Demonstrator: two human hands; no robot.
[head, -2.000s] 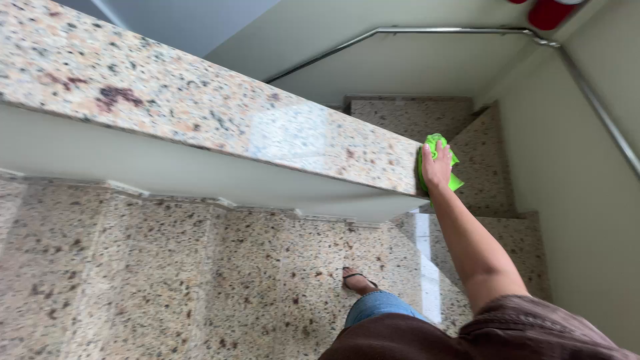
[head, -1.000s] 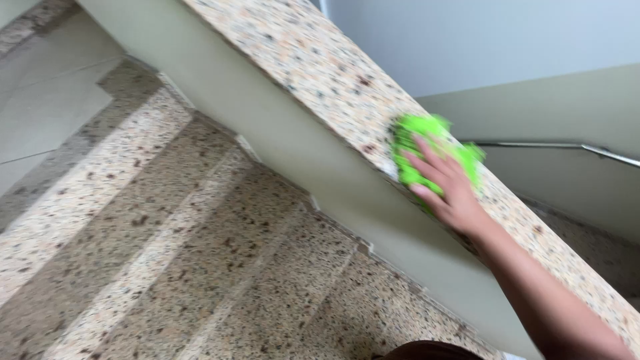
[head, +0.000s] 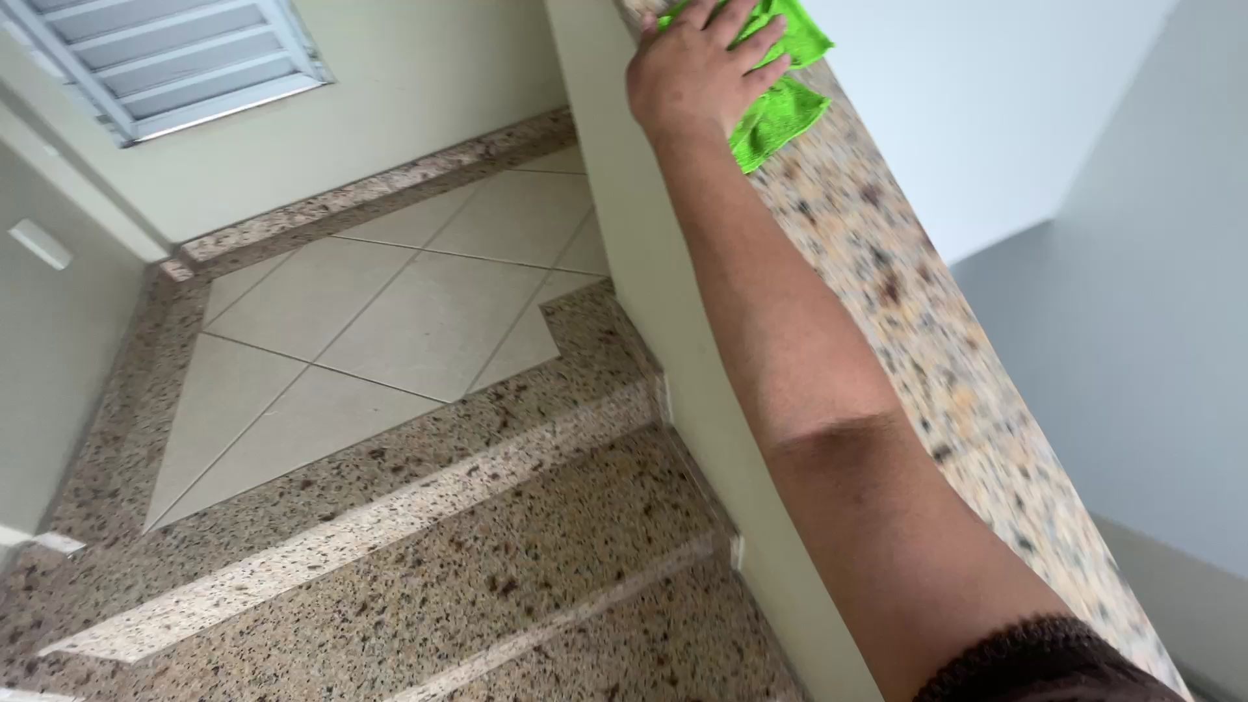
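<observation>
A bright green cloth lies on the speckled granite cap of the stair wall, near the top of the head view. My right hand presses down on this cloth with its fingers spread, and the cloth shows between and beyond them. The forearm stretches up along the cap from the lower right. Part of the cloth is hidden under the palm. My left hand is out of the view.
Granite stair steps run beside the wall on the left. Above them is a landing of pale tiles with a granite border. A white louvred shutter is set in the far wall. Beyond the cap, on the right, the stairwell drops away.
My right hand and the green cloth have moved from the lower end of the granite cap up along it, to beside the tiled landing. The view has swung strongly with them.
</observation>
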